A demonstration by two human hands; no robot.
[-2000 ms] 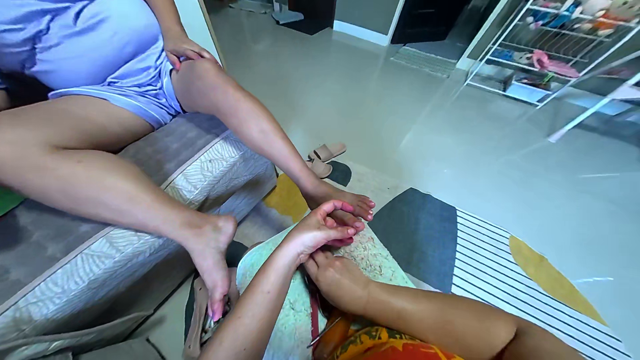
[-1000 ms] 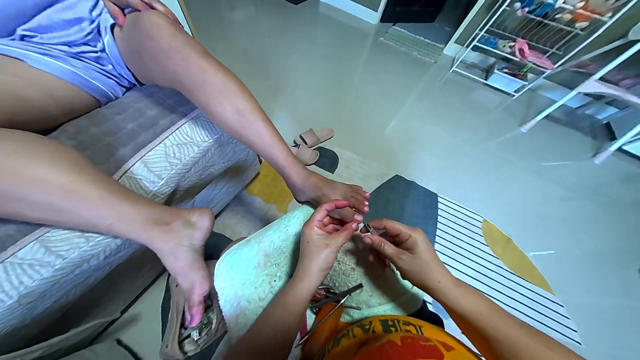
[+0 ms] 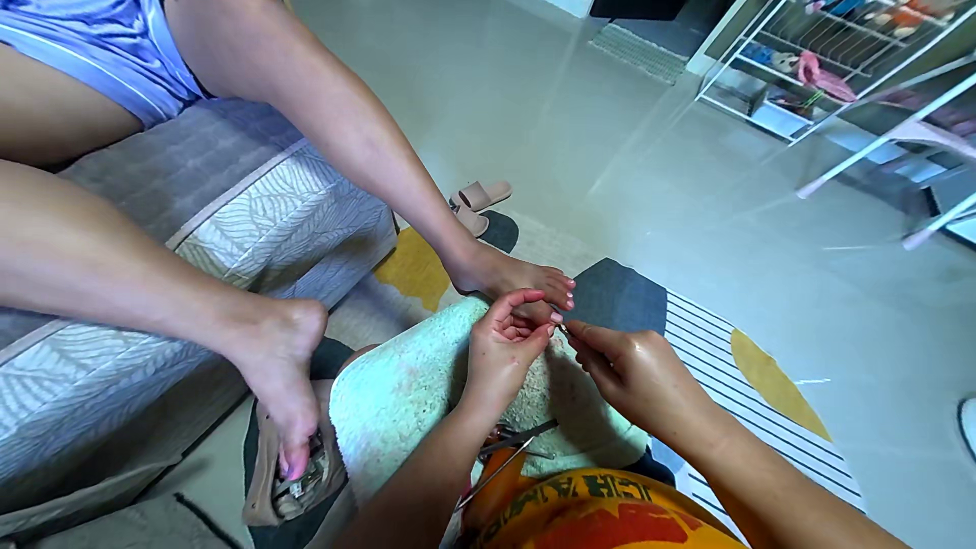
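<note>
The other person's nearer foot (image 3: 511,278) rests on a pale green towel (image 3: 412,381) spread over my lap. My left hand (image 3: 507,343) is at that foot's big toe, its thumb and fingertips around the toe's tip. In my right hand (image 3: 621,362) is a small metal nail tool (image 3: 563,329), its tip at the big toe; the fingers hide most of it. Several metal tools (image 3: 518,442) lie on the towel below my left wrist. The person's other foot (image 3: 282,374) hangs over a bag (image 3: 263,473) with small items in it.
At left the person sits on a mattress (image 3: 290,221). A patterned rug (image 3: 621,293) lies beneath, with beige slippers (image 3: 480,197) at its edge. A white wire rack (image 3: 762,76) with toys and a white-legged chair or table (image 3: 862,160) stand at upper right.
Both hands stay at the big toe. My right hand has turned so that its back faces up, the fingers curled around the tool. The view has shifted somewhat.
</note>
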